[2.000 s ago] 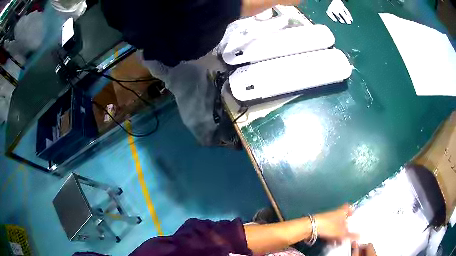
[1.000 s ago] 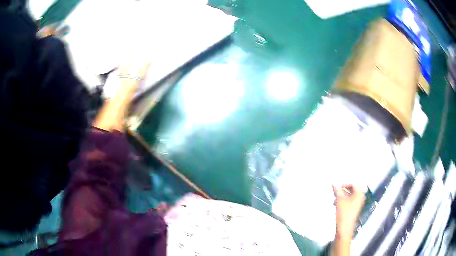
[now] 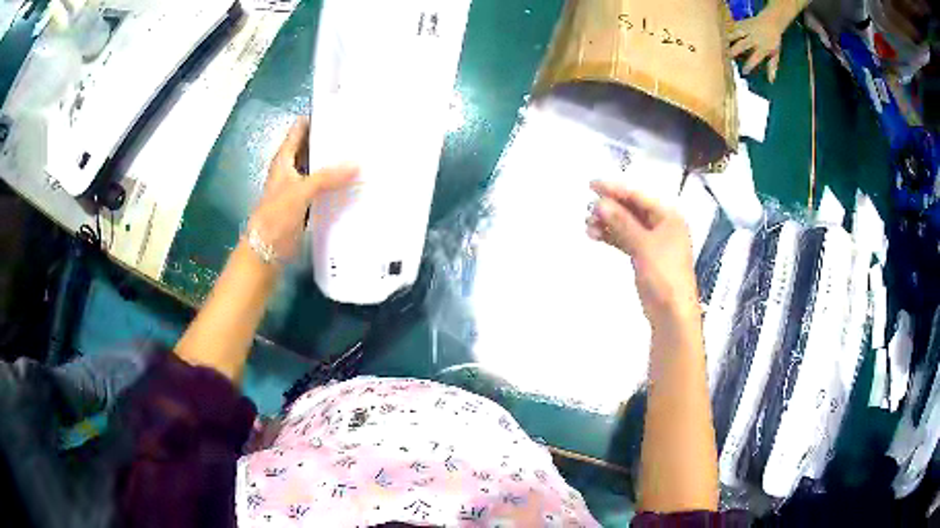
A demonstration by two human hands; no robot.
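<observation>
A long white laminator unit lies lengthwise in front of me, its small black socket at the near end. My left hand grips its left edge, with the thumb on top and the other fingers partly hidden. My right hand is above the whitish stack of poly bags, fingers curled with the tips near each other. A small pale spot shows at those fingertips; I cannot tell if it is a cloth. The stack's far end is inside the brown carton marked "SL200".
Another white unit lies at the left on a pale cover sheet. Bagged units stand in a row at the right. Another person's hand is beyond the carton. The bench edge runs in front of me.
The view has swung right and steadied. My left hand, earlier at the waiting units, now holds one unit beside the bag stack. My right hand has moved further up over the stack.
</observation>
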